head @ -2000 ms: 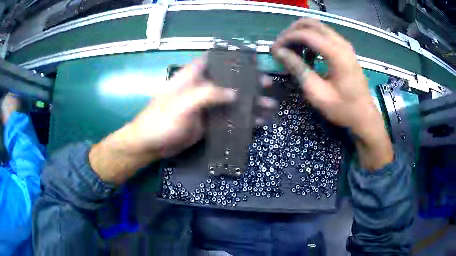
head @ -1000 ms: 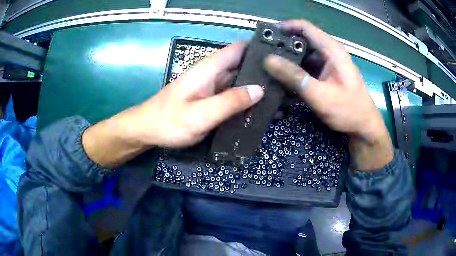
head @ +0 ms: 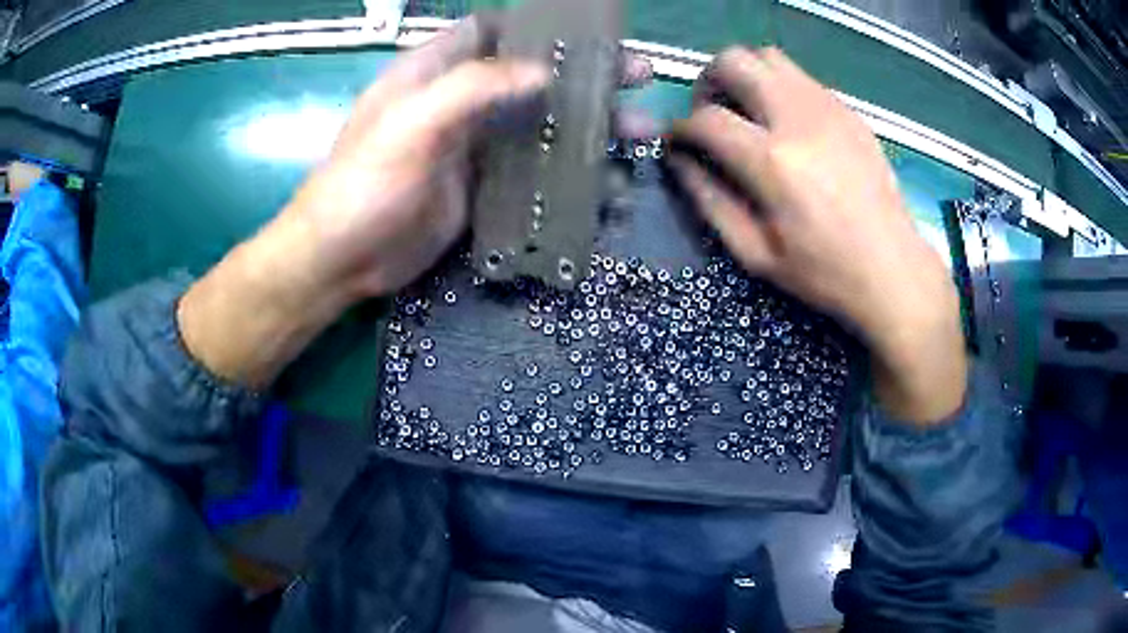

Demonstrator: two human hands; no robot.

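Observation:
A dark grey oblong block (head: 544, 148), blurred, is held upright in the picture over the back left part of the tray. Small bright dots run along its face and two shiny rings sit at its near end. My left hand (head: 402, 173) grips its left side, fingertips showing past the right edge. My right hand (head: 792, 186) is right of the block, apart from it, fingers bent over the tray's back part. Whether it holds a nut cannot be told. The black tray (head: 619, 487) holds loose shiny nuts (head: 643, 371).
A green conveyor (head: 693, 25) with pale rails curves behind the green bench (head: 161, 186). A narrow strip with holes (head: 986, 278) lies on the bench at the right. A person's blue sleeve (head: 43, 297) and hand are at the far left.
The block has moved up and left in the picture and straightened, with my left hand on it. My right hand has let go of the block. More nuts and tray floor show.

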